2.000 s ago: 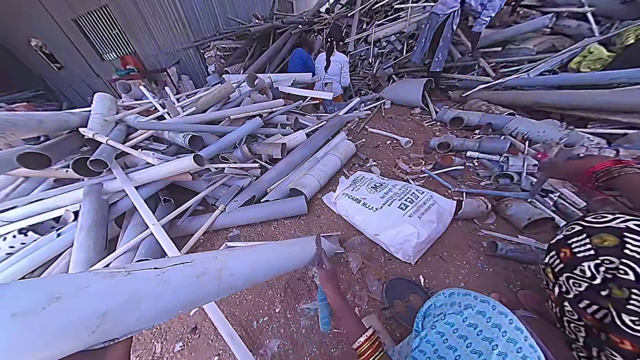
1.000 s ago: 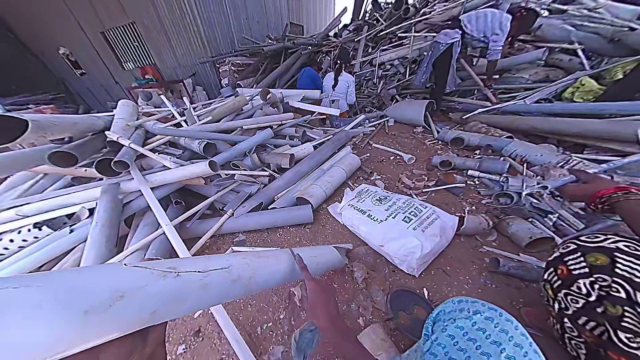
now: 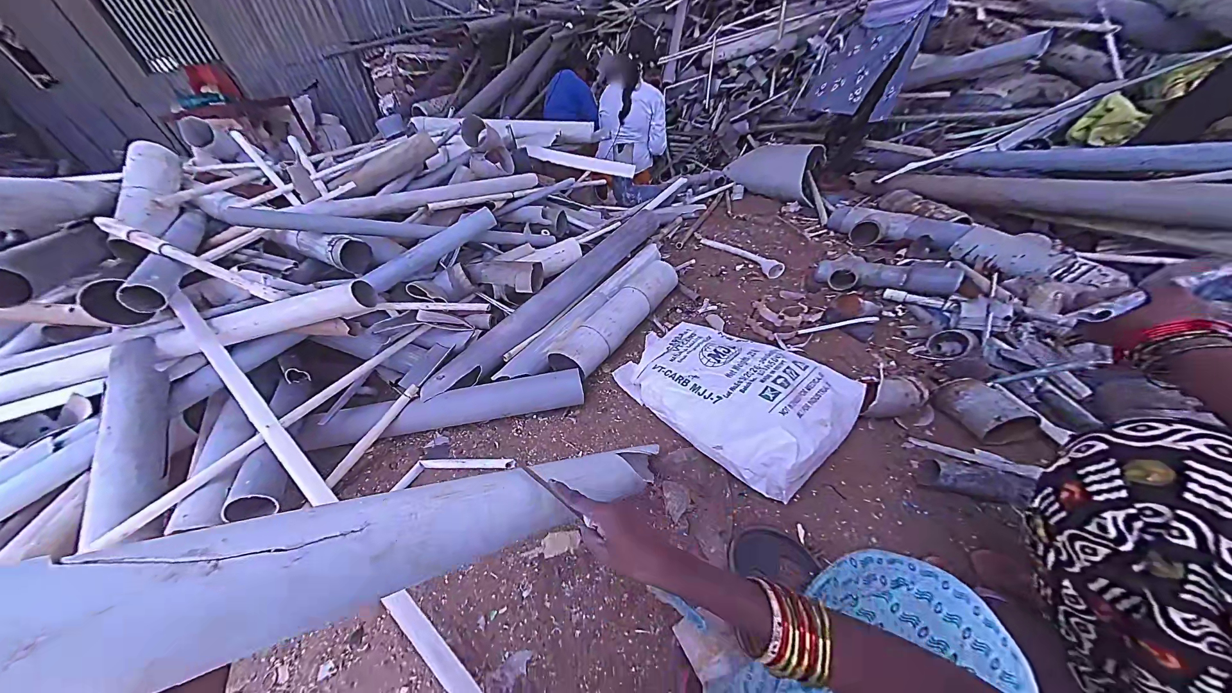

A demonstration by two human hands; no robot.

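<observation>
A long, wide grey plastic pipe lies across the lower left, with a crack along its upper side and a ragged far end. My right hand, bangles on its wrist, grips a thin dark blade that rests across the pipe close to that end. My left hand cannot be made out; a brown sliver shows under the pipe at the bottom edge, and I cannot tell what it is. Beyond my right hand lies a white printed sack on the dirt. Blue patterned cloth shows below my right forearm.
A heap of plastic pipes fills the left. Pipe pieces lie at right, near a co-worker's hand and black-and-white patterned cloth. A seated person and a standing person are farther back. A sandal lies close by.
The blade has tipped from nearly upright to a slant over the pipe. The person at the back right, bent over one second ago, now shows only the lower body at the frame's top.
</observation>
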